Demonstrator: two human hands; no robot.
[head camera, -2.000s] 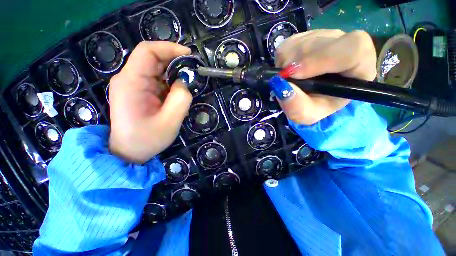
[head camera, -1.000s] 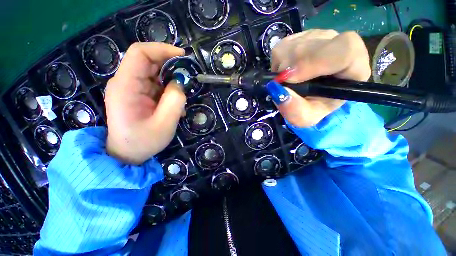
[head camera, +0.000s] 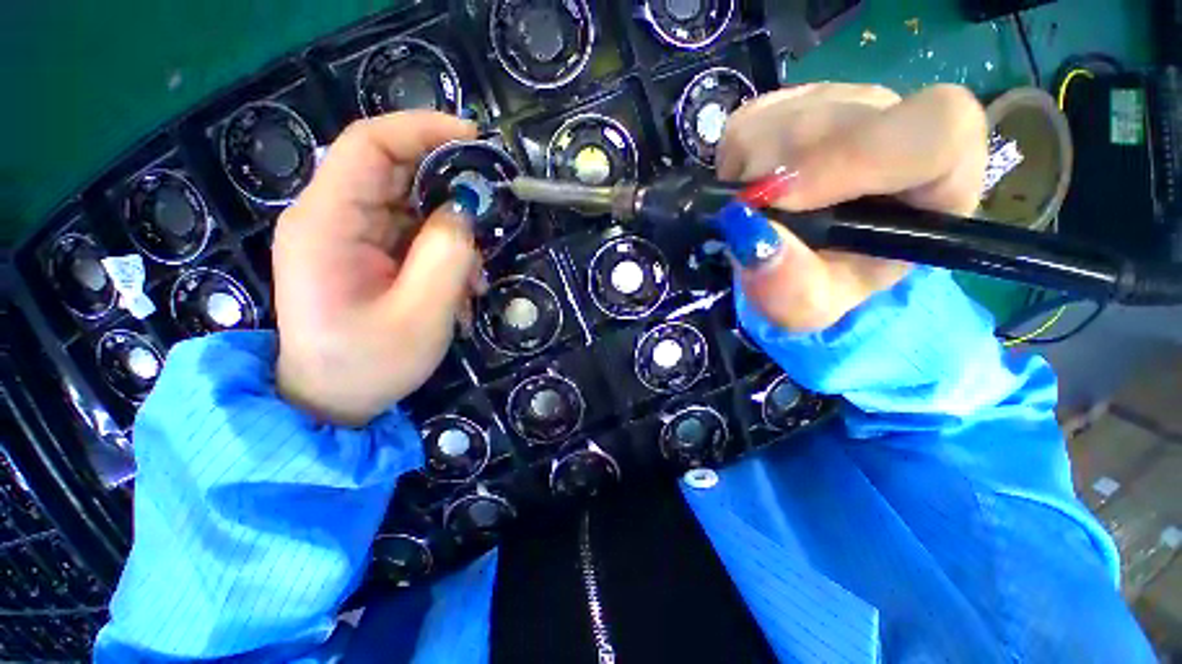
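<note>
My left hand (head camera: 370, 266) pinches a round black speaker unit (head camera: 447, 169) with a shiny ring, the thumb on its paler centre. My right hand (head camera: 849, 195) holds the black soldering iron (head camera: 946, 240) like a pen. Its metal barrel points left and its thin tip is at the right part of the unit's face; whether it touches cannot be told. Under both hands lies the black blister tray (head camera: 609, 91), with round units in its square pockets. Some units have a bright white centre, others a dark one. The hands hide some pockets.
A tan-brown cup (head camera: 1047, 130) with silvery bits stands right of the tray. A black box (head camera: 1125, 149) with a yellow-green wire is at the right edge. A white label (head camera: 127, 285) lies on the tray's left part. Stacked trays (head camera: 46, 532) are at far left, on a green bench (head camera: 130, 78).
My left hand and the unit have shifted slightly left since the oldest frame. My right hand has moved slightly right since one second ago and now covers part of the cup.
</note>
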